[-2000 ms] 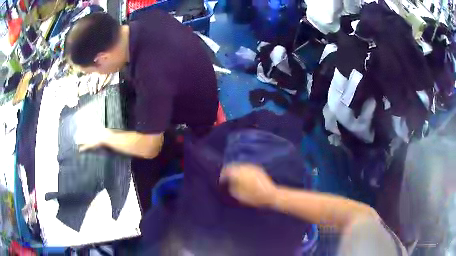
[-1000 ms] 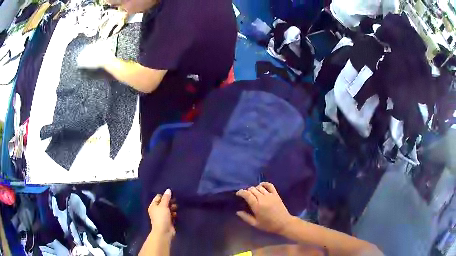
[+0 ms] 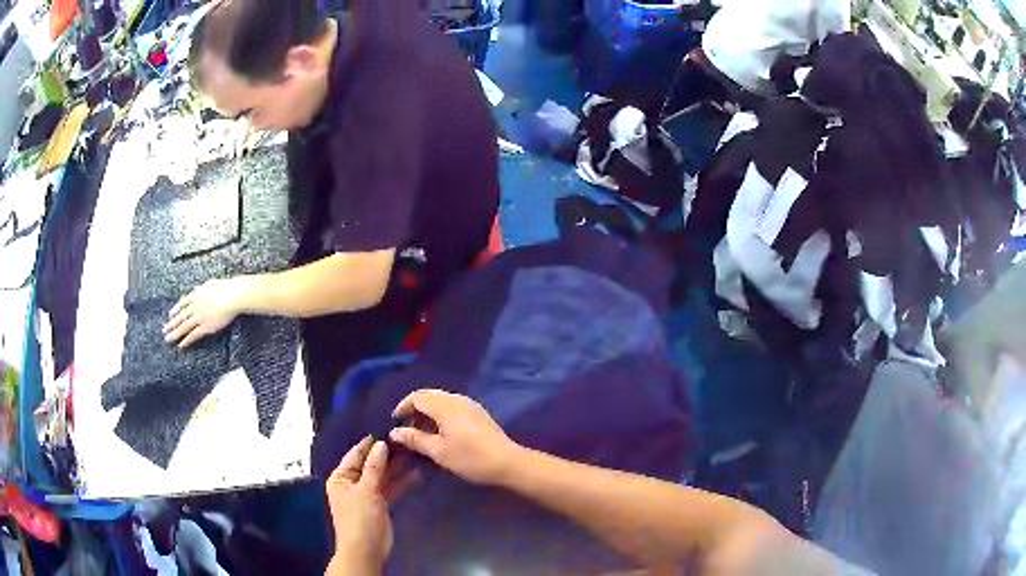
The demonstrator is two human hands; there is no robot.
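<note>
A dark navy fabric piece [image 3: 630, 416] with a lighter blue-grey inset [image 3: 563, 338] lies spread in front of me, over a blue crate whose rim [image 3: 366, 374] shows at its left. My left hand [image 3: 362, 501] is at the cloth's near left edge, with thumb and fingers pinched on the dark cloth. My right hand [image 3: 456, 437] is just beside it, fingers curled and pinching the same edge. The cloth between the fingertips is too dark to make out in detail.
At left a person in a dark shirt [image 3: 411, 146] leans over a white table [image 3: 101, 450], one hand on grey textured cloth [image 3: 264, 225]. A heap of dark and white pieces [image 3: 776, 225] stands at right. A greyish translucent sheet [image 3: 900, 473] is at lower right.
My right hand has moved left along the cloth's edge to beside my left hand. The view has shifted, and the person's head shows again. The person's hand has moved down the grey cloth.
</note>
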